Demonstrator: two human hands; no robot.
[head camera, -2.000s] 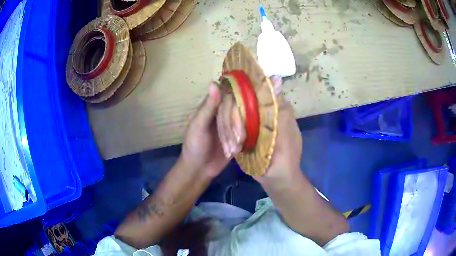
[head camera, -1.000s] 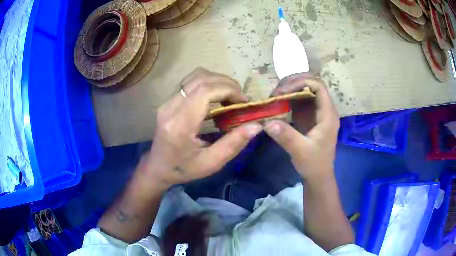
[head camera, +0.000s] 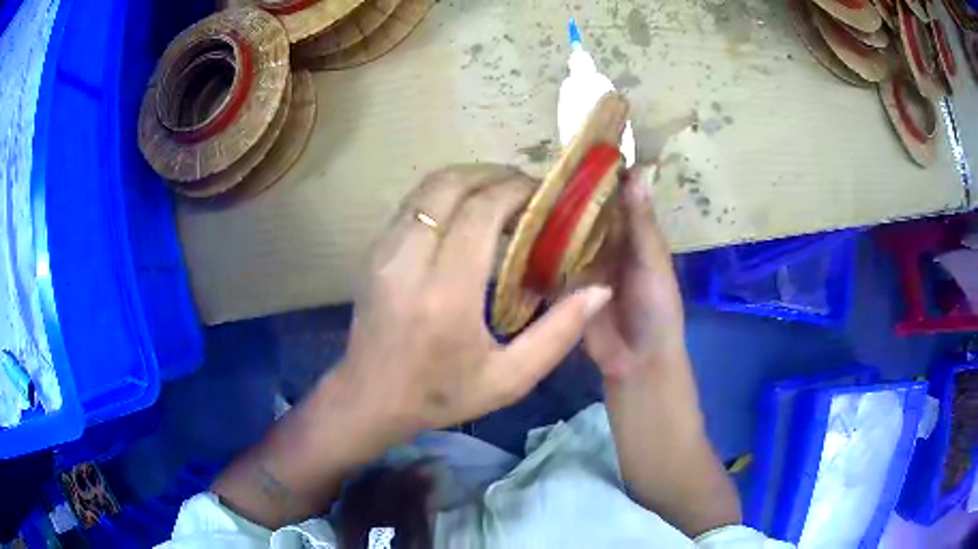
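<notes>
A tan woven ring with a raised red collar (head camera: 576, 218) is held tilted, nearly edge-on, above the table's near edge. My left hand (head camera: 445, 284) grips its left side, thumb below the collar and fingers behind the ring. My right hand (head camera: 640, 281) is at the ring's right side, its fingers partly hidden behind the collar. A white glue bottle (head camera: 584, 91) with a blue tip lies on the stained table (head camera: 375, 139) beyond the ring, which partly covers it.
Stacked woven rings (head camera: 268, 102) lie on the table at the left. A heap of tilted rings (head camera: 912, 113) is at the upper right. Blue trays (head camera: 118, 247) stand along the left edge. A blue tray with a white lining (head camera: 863, 461) and a red stool-like object (head camera: 912, 284) are at the lower right.
The ring has turned from facing sideways to level, and now to a steep tilt with its top to the right. Both hands have shifted their hold on it.
</notes>
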